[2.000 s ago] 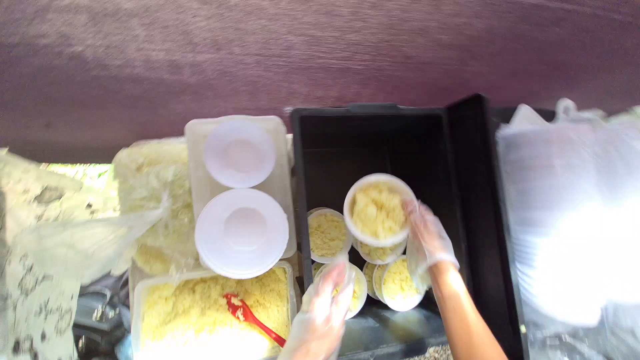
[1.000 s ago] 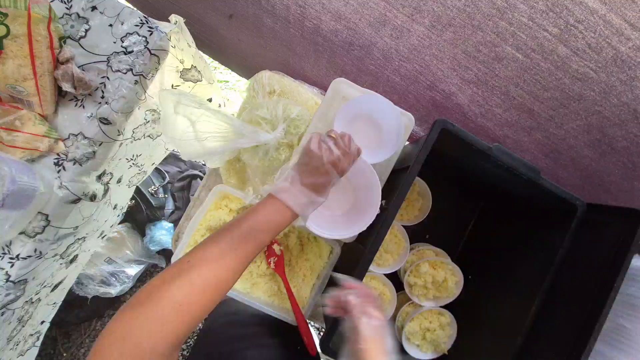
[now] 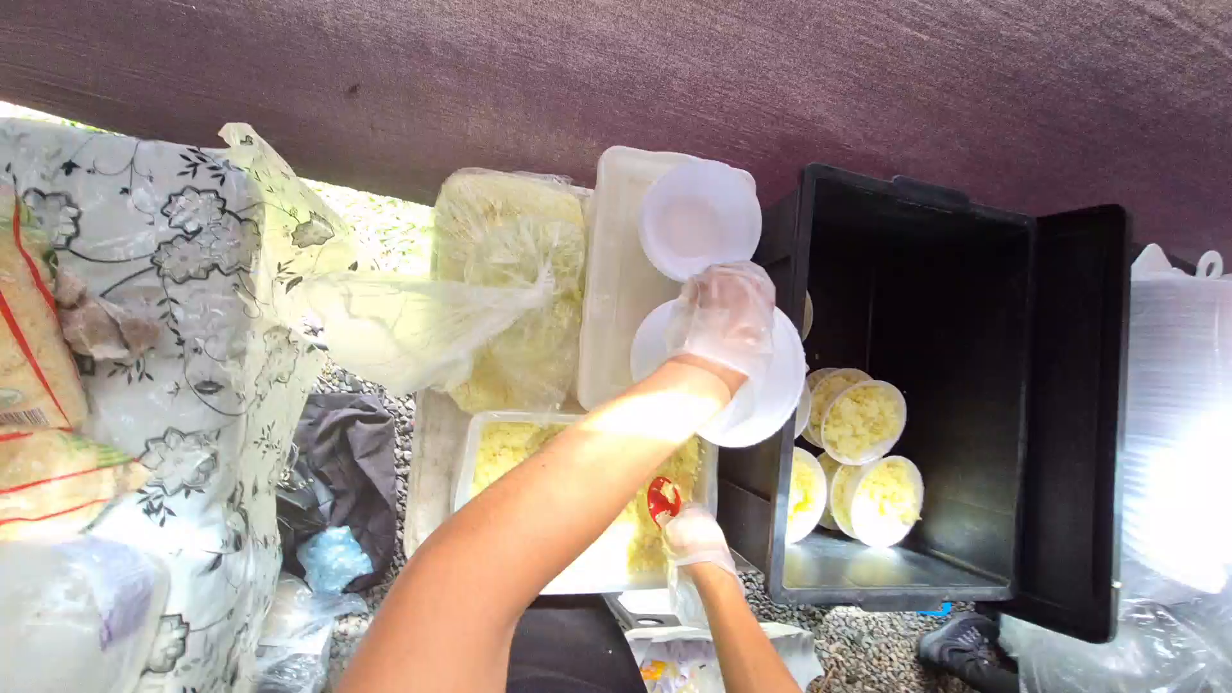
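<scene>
My left hand (image 3: 727, 313), in a clear plastic glove, grips a white plastic bowl (image 3: 765, 399) that overlaps another white bowl (image 3: 653, 339). More white bowls (image 3: 700, 217) sit just above, on a whitish container lid (image 3: 616, 279). Lower down, my gloved right hand (image 3: 698, 539) is closed around the handle of a red spoon (image 3: 663, 499), over a white tub (image 3: 466, 467) of pale yellow, rice-like food (image 3: 505, 448). Most of the handle is hidden by the hand. My left forearm crosses above the tub and covers part of it.
Right of the tub, a black plastic crate (image 3: 784, 481) holds several filled bowls (image 3: 863, 422). A plastic-covered block of yellowish food (image 3: 500, 260) lies behind the tub. Stacked clear lids (image 3: 1174, 423) stand far right. A flowered tablecloth (image 3: 197, 385) with bagged food (image 3: 34, 337) is at left.
Two seconds ago my right hand held a filled bowl over the crate; now it is at the red spoon. My left hand has moved from beside the crate to the white bowls.
</scene>
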